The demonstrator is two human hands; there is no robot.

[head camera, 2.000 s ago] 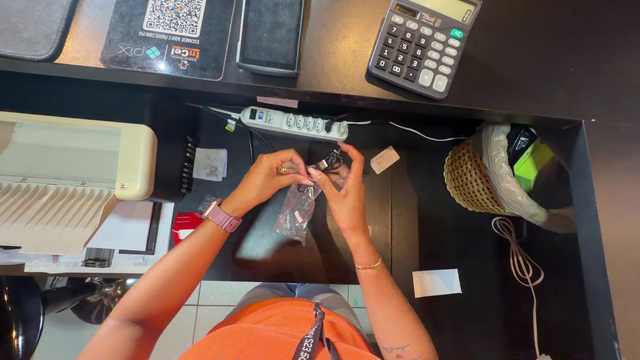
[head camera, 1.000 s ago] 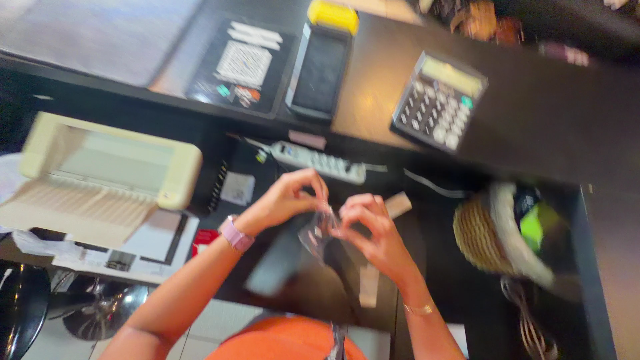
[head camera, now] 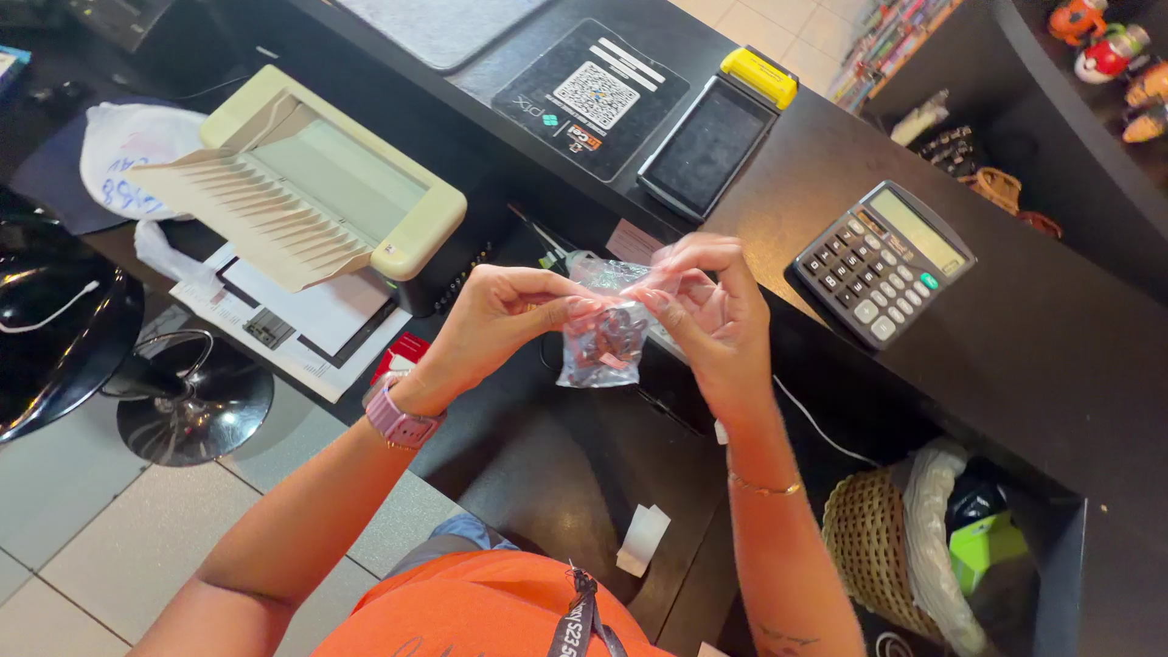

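A small clear plastic bag [head camera: 602,351] hangs between my hands above the dark desk, with something dark and a small pinkish label visible in it. My left hand [head camera: 511,319], with a pink watch at its wrist, pinches the upper part of the bag between thumb and finger. On the other side, my right hand [head camera: 707,310] grips the bag's top with thumb and fingertips; its fingers are slightly blurred. Behind the bag, a white power strip [head camera: 579,262] is mostly hidden.
A beige printer-like machine [head camera: 424,228] and papers [head camera: 265,319] lie left. On the raised counter are a card terminal [head camera: 707,146] and a calculator [head camera: 881,265]. A wicker basket [head camera: 867,538] with a plastic liner stands lower right. A white paper slip [head camera: 643,538] lies near my body.
The view has turned strongly. Both hands have stayed together on the plastic bag, and the bag now shows bunched between them rather than hanging long as in the oldest frame.
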